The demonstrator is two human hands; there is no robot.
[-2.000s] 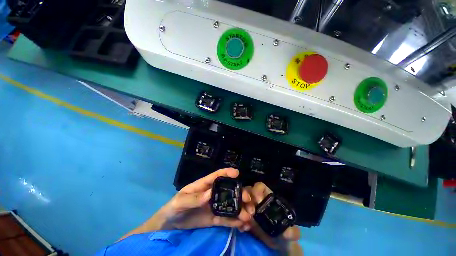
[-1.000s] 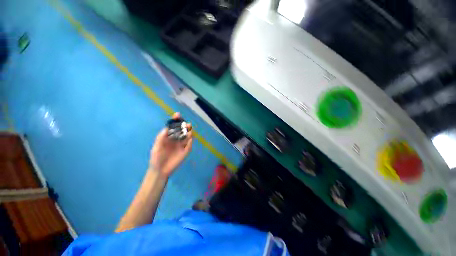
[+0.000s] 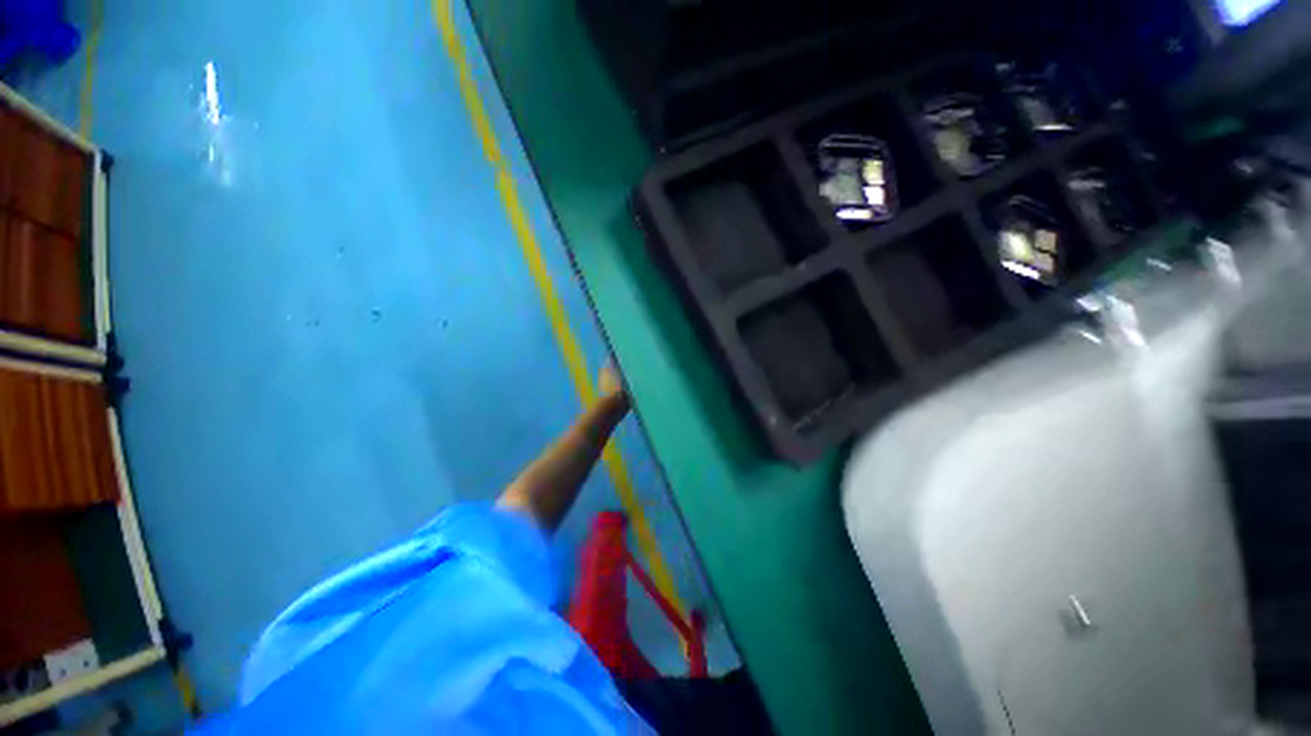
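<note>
My left hand (image 3: pixel 614 385) is only just visible at the edge of the green bench; the bench edge hides most of it, so I cannot tell whether it holds anything. The forearm reaches up to it from my blue sleeve. A black parts tray (image 3: pixel 841 259) lies on the bench at upper right. Several of its square pockets hold black housings with shiny insides, such as the housing at the upper row (image 3: pixel 856 180); three pockets at its near left end are empty. My right hand is out of view.
The white press panel (image 3: pixel 1050 532) stands at lower right, close to the tray. The green bench mat (image 3: pixel 683 446) runs along its left. A red object (image 3: pixel 604 597) stands below the bench edge. Shelves with brown contents (image 3: pixel 51 446) are at far left.
The view has swung left to the parts tray. My left hand, seen earlier with a dark housing, is now mostly hidden at the bench edge. My right hand has left the picture.
</note>
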